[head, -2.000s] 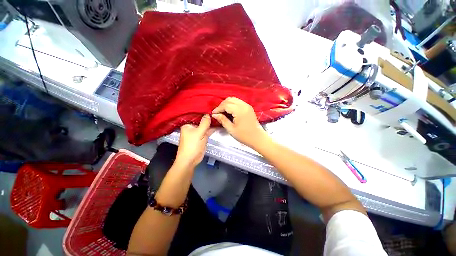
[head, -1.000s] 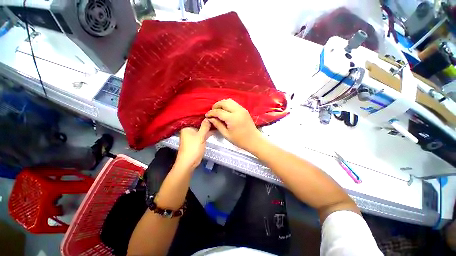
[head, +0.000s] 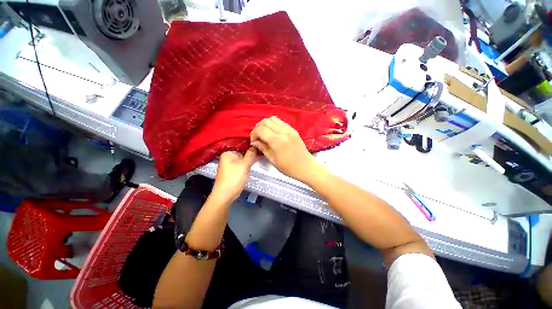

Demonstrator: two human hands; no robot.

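Note:
The red patterned fabric (head: 236, 63) lies on the white table, its brighter red lining (head: 224, 124) showing along the near side. My left hand (head: 233, 169) pinches the near seam edge from below, fingertips closed on it. My right hand (head: 278, 143) is on the same edge just right of it, fingers curled and pinching. The fingertips of both hands nearly touch. Whether a small thread or needle is between them cannot be seen. The pink and blue snips (head: 419, 203) lie on the table to the right.
A white sewing machine (head: 448, 114) stands at right, black scissor loops (head: 417, 142) beside it. A grey machine (head: 121, 36) is upper left. A pinkish-red basket (head: 121, 235) and red stool (head: 45, 238) are lower left. The table's front edge (head: 290, 192) runs below my hands.
My right hand's fingers have shifted slightly on the edge and are more curled. My left hand stays at the same spot. The fabric lies almost as before; the view has shifted slightly.

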